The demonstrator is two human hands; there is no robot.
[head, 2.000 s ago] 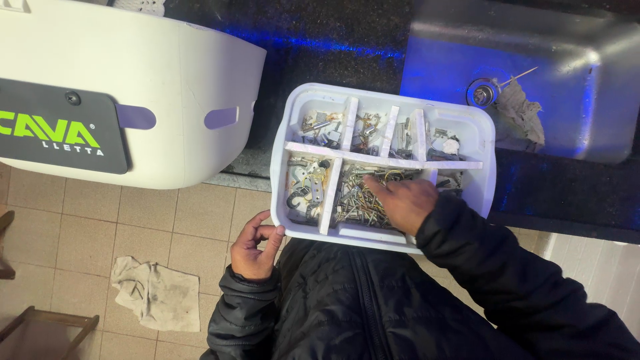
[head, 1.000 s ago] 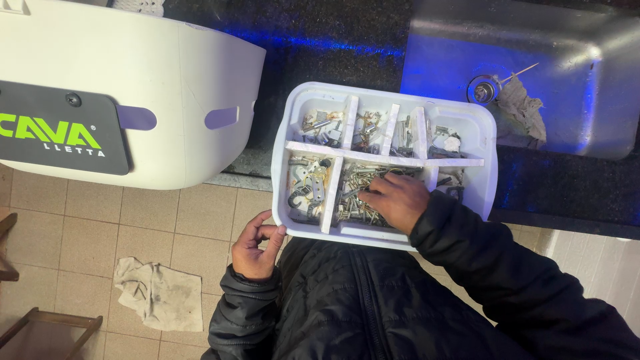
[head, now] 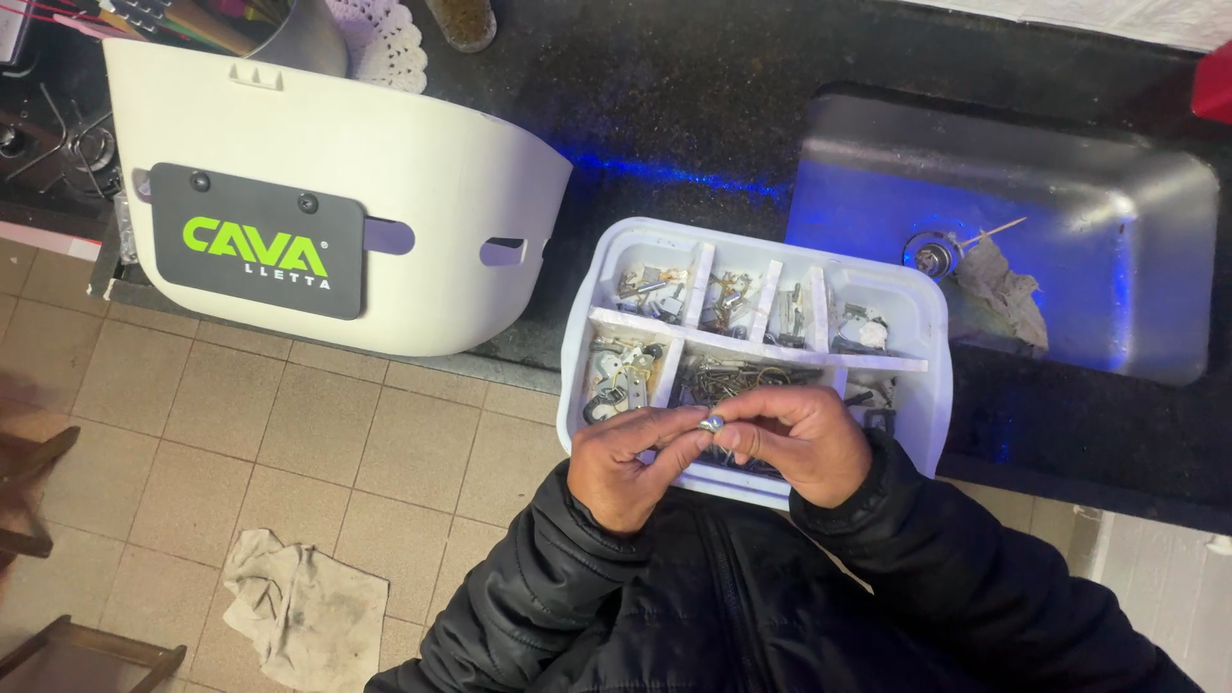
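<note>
Between the fingertips of my left hand [head: 630, 462] and my right hand [head: 804, 443] is a small shiny metal piece [head: 711, 423], too small to name exactly. Both hands pinch it over the front of a white plastic tub [head: 934, 404], which rests partly on the counter edge. White dividers [head: 751, 345] split the tub into several compartments. Screws and thin metal parts [head: 722, 378] lie in the front middle one, partly hidden by my hands. Flat metal fittings and rings [head: 621, 375] fill the front left one, and small hardware [head: 654, 292] lies in the back ones.
A large white plastic container [head: 443, 192] with a dark plate stands on the dark stone counter [head: 664, 125] at left. At right is a steel sink [head: 1078, 231] holding a crumpled rag [head: 1001, 289]. A stained cloth [head: 308, 611] lies on the tiled floor beside wooden legs [head: 115, 650].
My right hand has come up out of the front middle compartment. My left hand has left the tub's front left corner and moved right, and both now meet on the small metal piece.
</note>
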